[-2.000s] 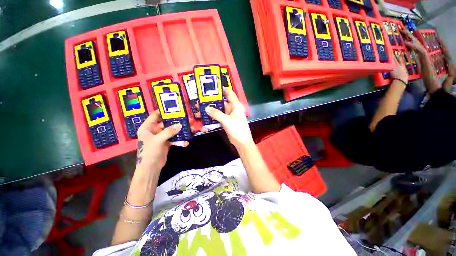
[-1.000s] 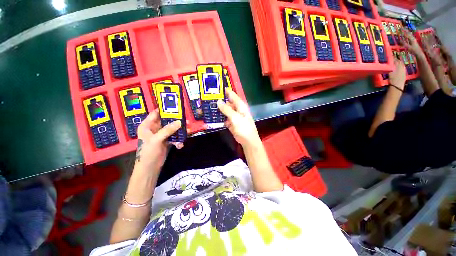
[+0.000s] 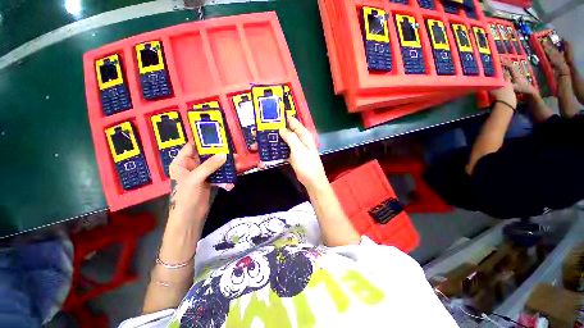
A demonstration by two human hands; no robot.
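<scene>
My left hand [image 3: 194, 168] holds a keypad phone [image 3: 209, 136] with a yellow surround and a lit bluish-grey screen; the thumb lies on its keypad. My right hand [image 3: 300, 146] holds another keypad phone [image 3: 271, 115] upright, its screen lit blue, thumb at its right edge. Both phones are above the front row of a red-orange phone tray [image 3: 193, 102]. Phones lie in the left pockets of both rows, their screens dark. More phones, one with a white screen [image 3: 246, 110], are partly hidden behind the held phones.
Stacked red trays [image 3: 422, 82] with phones stand on the green bench [image 3: 38, 154] to the right. Below the bench edge is a lower red box [image 3: 371, 205] with a dark item. Another person's hands and dark sleeve [image 3: 519, 166] are at the right. Red stools stand beneath.
Both held phones' screens changed from white-and-blue displays to plainer bluish ones. The left phone has tilted and shifted slightly left. The two front-left tray phones' coloured screens have gone dark.
</scene>
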